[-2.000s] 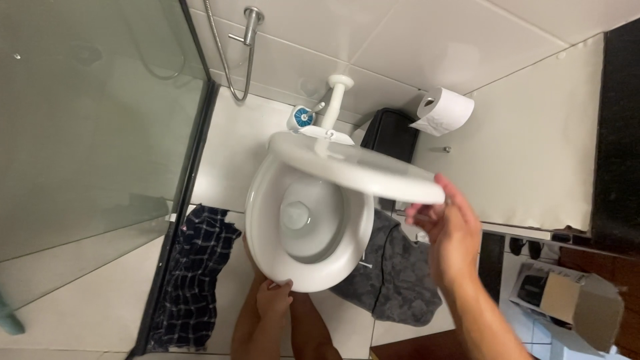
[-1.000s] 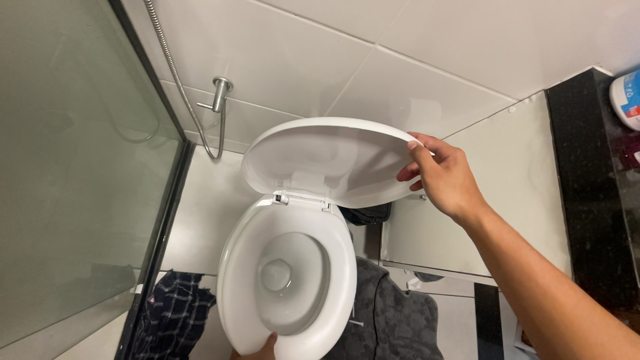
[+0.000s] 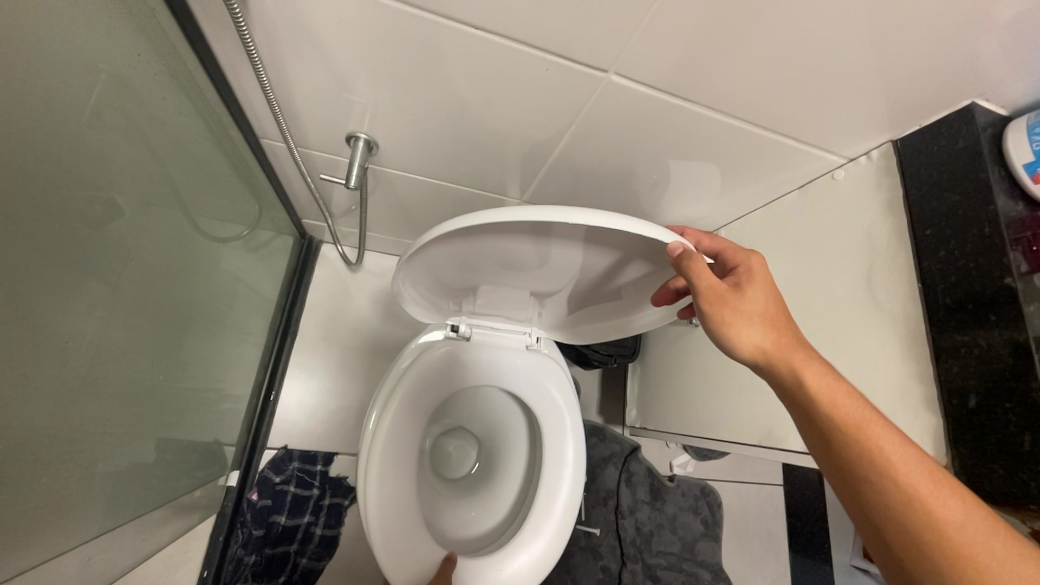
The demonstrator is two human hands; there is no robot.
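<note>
A white toilet lid (image 3: pixel 520 260) stands raised and slightly askew behind the toilet seat (image 3: pixel 561 455), its hinges showing at the back of the seat. My right hand (image 3: pixel 723 292) grips the lid's right edge, thumb on the near side. Of my left hand (image 3: pixel 443 570), only a finger or thumb shows, at the front rim of the seat; the rest is below the frame. The seat lies down on the toilet bowl (image 3: pixel 479 471), which has water at its bottom.
At the left is a glass shower panel (image 3: pixel 138 284) with a dark frame. A metal valve (image 3: pixel 357 162) with a hose is on the tiled wall. A checked cloth (image 3: pixel 296 512) and a grey mat (image 3: pixel 650 504) flank the toilet. A black bin (image 3: pixel 605 351) and white cabinet (image 3: pixel 780 325) stand right.
The lid, tilted over the right of the bowl two seconds ago, now stands raised at the back, my right hand still on its edge. The view has moved nearer the toilet.
</note>
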